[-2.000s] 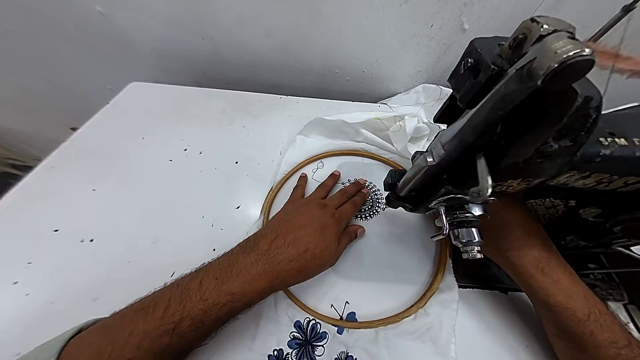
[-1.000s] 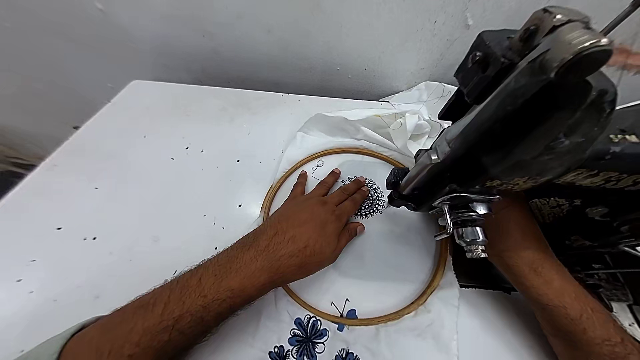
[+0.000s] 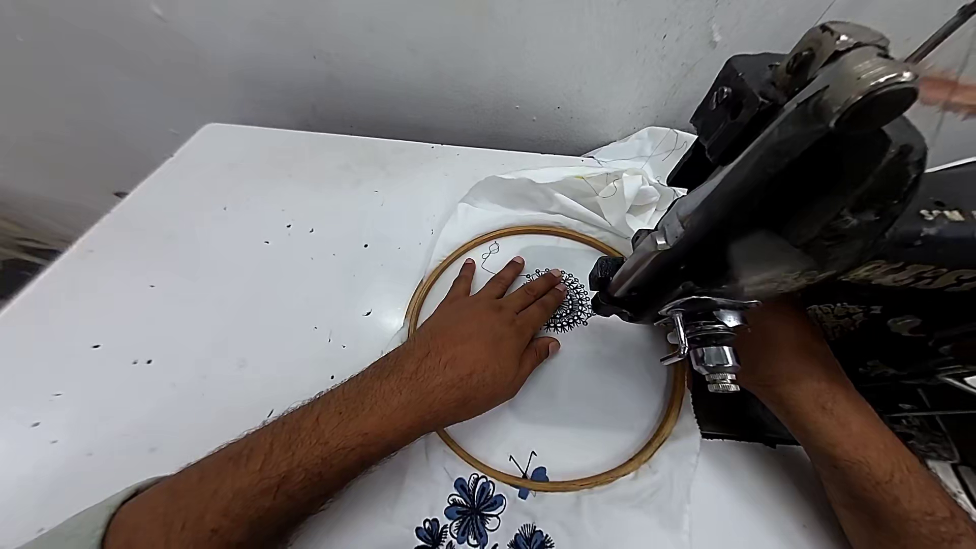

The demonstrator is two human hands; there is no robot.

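White fabric (image 3: 602, 396) is stretched in a round wooden embroidery hoop (image 3: 662, 438) under the head of a black sewing machine (image 3: 770, 198). My left hand (image 3: 488, 335) lies flat on the fabric inside the hoop, fingers spread, with fingertips on the left part of a dark round embroidered motif (image 3: 576, 305). The machine's needle area is just right of that motif; the needle itself cannot be made out. My right hand (image 3: 770, 343) is mostly hidden behind the machine head and its metal thread tension knob (image 3: 715, 358), near the hoop's right side; its fingers do not show.
Blue embroidered flowers (image 3: 474, 509) and a butterfly (image 3: 531, 476) lie at the hoop's lower edge and below it. Bunched fabric (image 3: 633, 194) with loose threads sits behind the hoop. The white tabletop (image 3: 229, 305) bears small dark specks and meets a grey wall (image 3: 381, 69).
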